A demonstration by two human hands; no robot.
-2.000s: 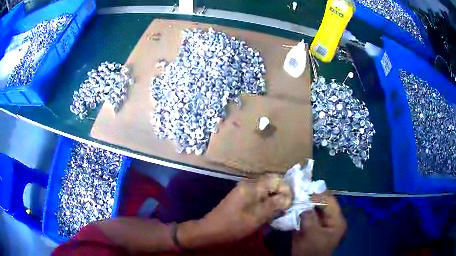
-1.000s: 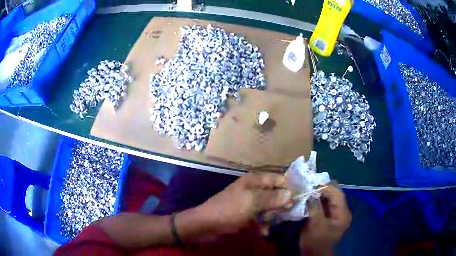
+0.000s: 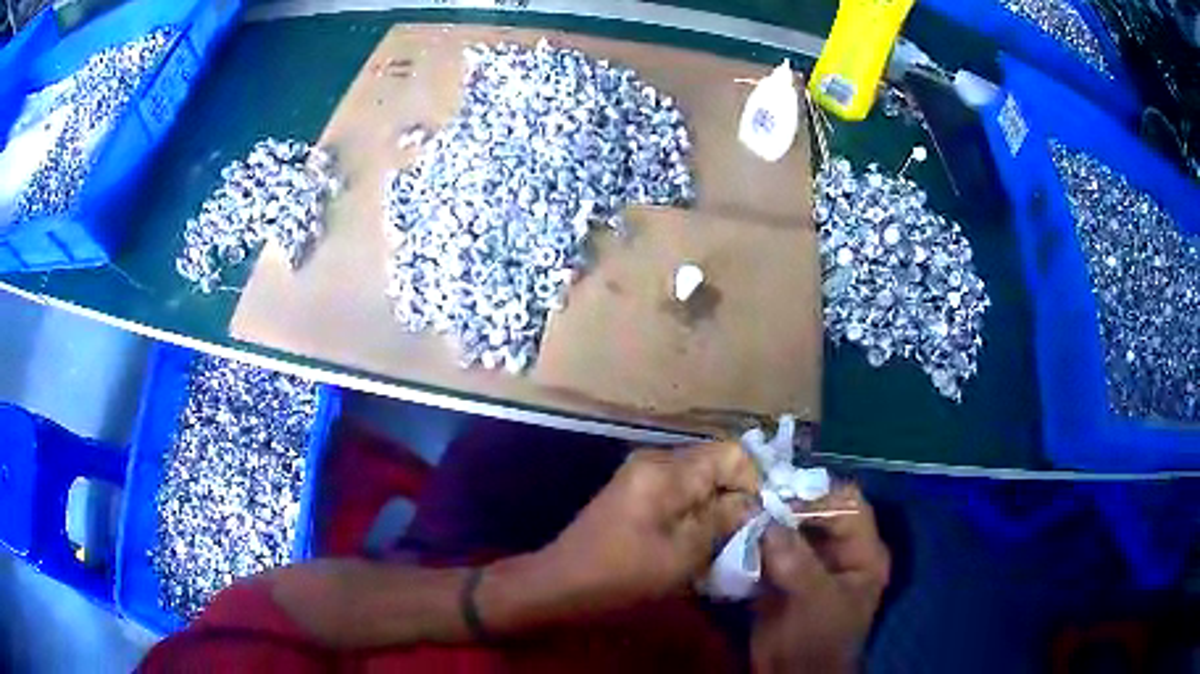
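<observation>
A crumpled white tissue [image 3: 787, 485] is held between both hands just below the bench's front edge. My left hand [image 3: 671, 514] is closed on its left side, fingertips pinching it. My right hand [image 3: 829, 566] grips its right side and also holds a thin pale stick [image 3: 826, 512], which points right. Whether a metal part is inside the tissue is hidden. A large heap of silvery ring parts [image 3: 526, 198] lies on brown cardboard [image 3: 750, 342]. A small white cone [image 3: 687, 281] stands on the cardboard's right part.
Flatter silvery caps [image 3: 895, 270] lie right of the cardboard, a smaller heap [image 3: 263, 204] left. A white squeeze bottle [image 3: 769, 116] and yellow bottle [image 3: 855, 59] lie at the back. Blue bins of parts stand left [image 3: 145, 158], right [image 3: 1053, 277] and below the bench edge [image 3: 138, 487].
The tissue has been drawn tighter and twisted between my hands, with a loose end now hanging lower left. The bench view has shifted slightly upward in the picture.
</observation>
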